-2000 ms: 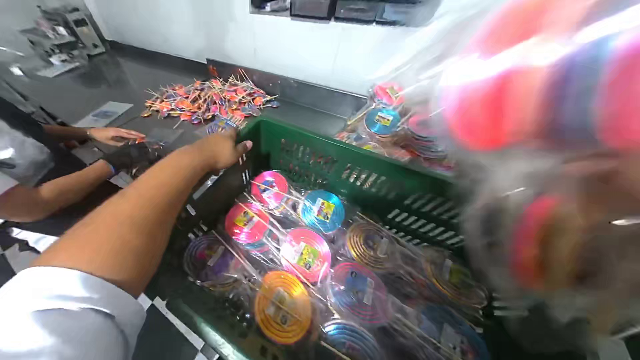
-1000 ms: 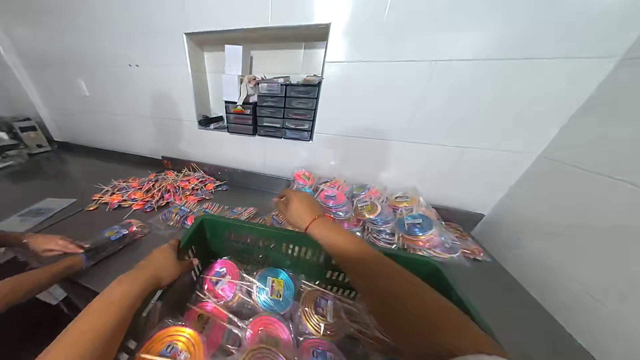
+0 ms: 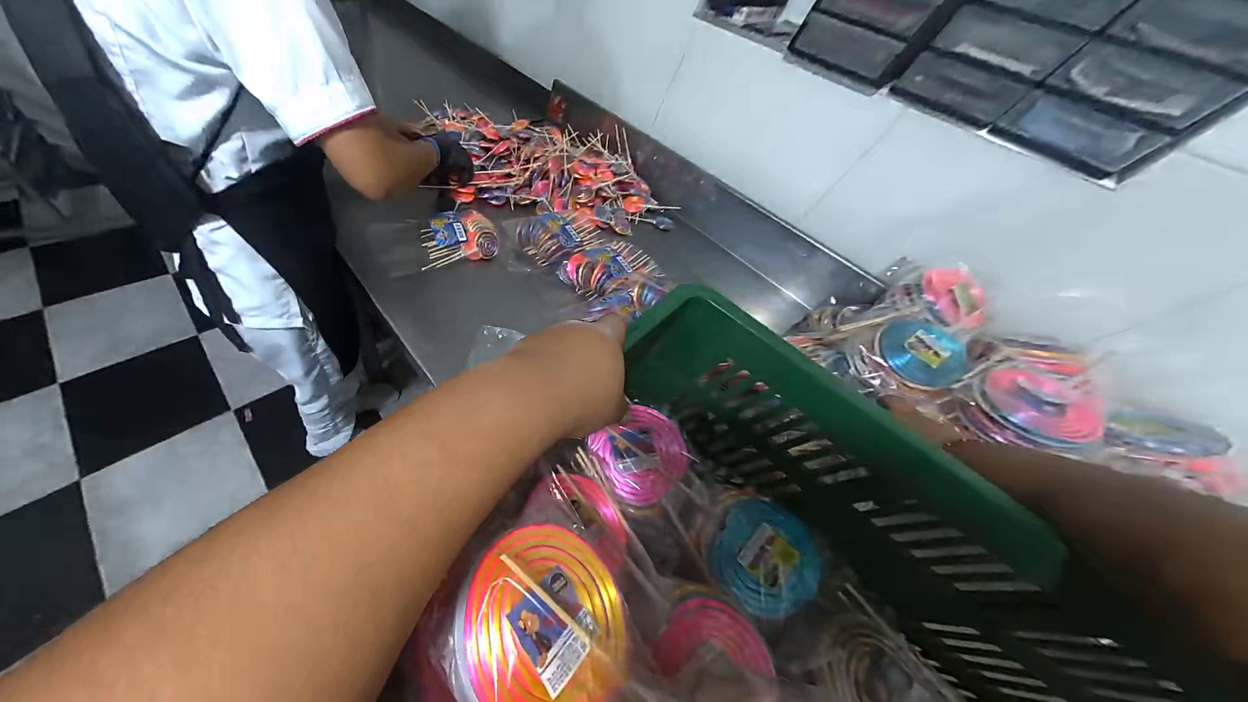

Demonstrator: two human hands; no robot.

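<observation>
A green plastic crate (image 3: 780,375), slotted along its side, holds several large spiral lollipops in clear wrap, among them an orange one (image 3: 541,614) and a blue one (image 3: 767,558). My left hand (image 3: 585,366) is closed on the crate's far left corner. Beyond the crate's far side, my right hand (image 3: 916,421) is beside a heap of wrapped lollipops (image 3: 1038,400); its fingers are partly hidden by the rim, so its grip cannot be made out.
A co-worker (image 3: 283,146) stands at the left of the steel counter (image 3: 439,312), one dark-gloved hand at a pile of small lollipops (image 3: 575,175). Bagged lollipops (image 3: 595,263) lie nearer. A tiled wall runs behind, with a dark drawer unit (image 3: 1024,68) in it.
The co-worker's hand is now at the small lollipop pile; a second ago it was nearer the counter's front. My left hand stays on the crate. The view has swung left and down.
</observation>
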